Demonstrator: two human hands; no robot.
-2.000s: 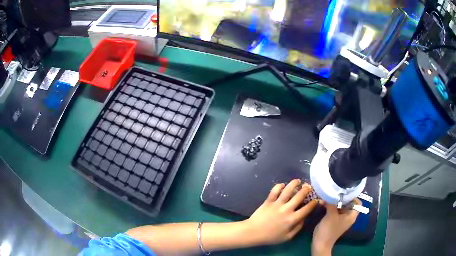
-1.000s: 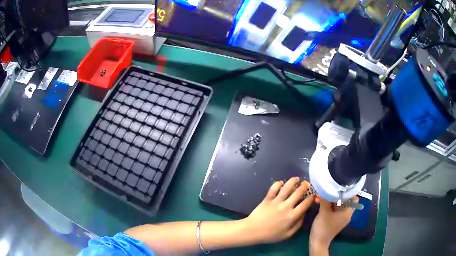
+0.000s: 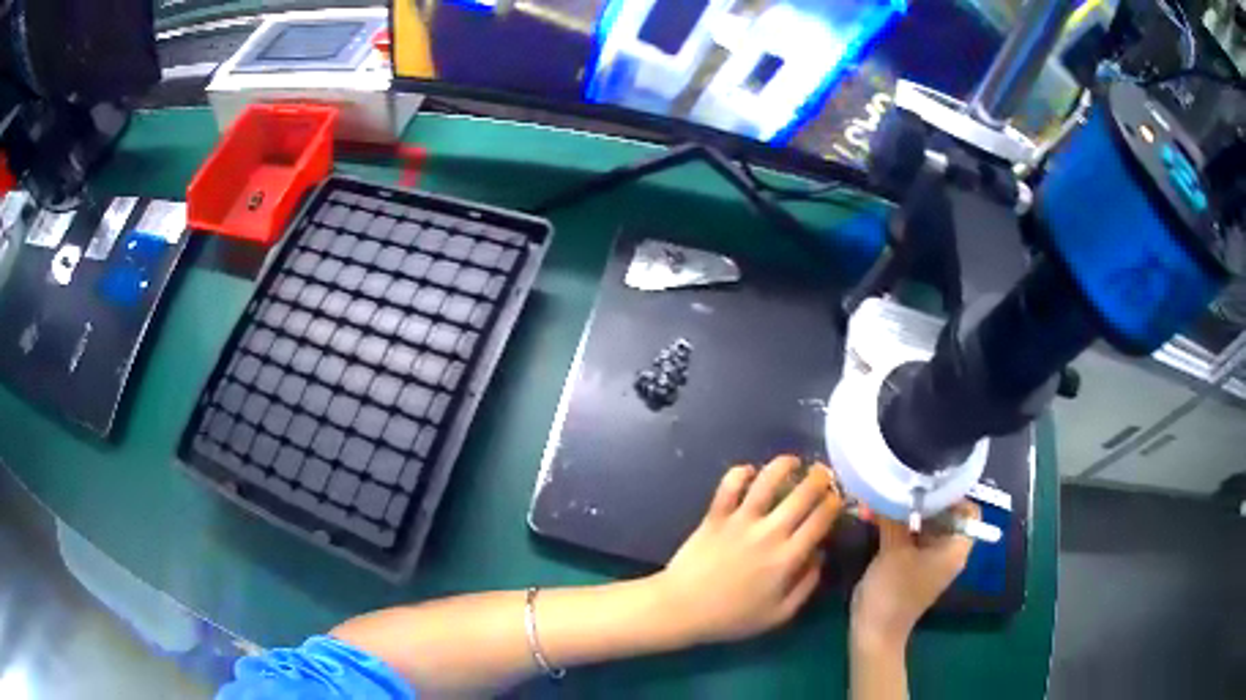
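Note:
My left hand [image 3: 752,547] lies on the black base plate [image 3: 588,465], fingers bent, fingertips beside the white ring light [image 3: 854,458]; whether it holds a tiny part cannot be told. My right hand [image 3: 909,568] is below the ring light, fingers closed on a thin light-coloured tool [image 3: 973,528]; the tool's tip is hidden. The video microscope [image 3: 1127,226] with its blue band leans over both hands. A dark, glinting component pile [image 3: 664,375] lies on the plate, left of the microscope. The monitor [image 3: 738,69] shows enlarged bright parts.
A black pocket tray [image 3: 362,342] lies left of the plate. Behind it are a red bin [image 3: 267,171] with a few tiny parts and a white instrument box [image 3: 308,62]. A silvery wedge [image 3: 679,267] lies at the plate's far edge. Another black board [image 3: 82,321] is far left.
The whole view has shifted, with objects appearing farther left and the microscope higher. The monitor's magnified picture has changed. Both hands stay by the ring light.

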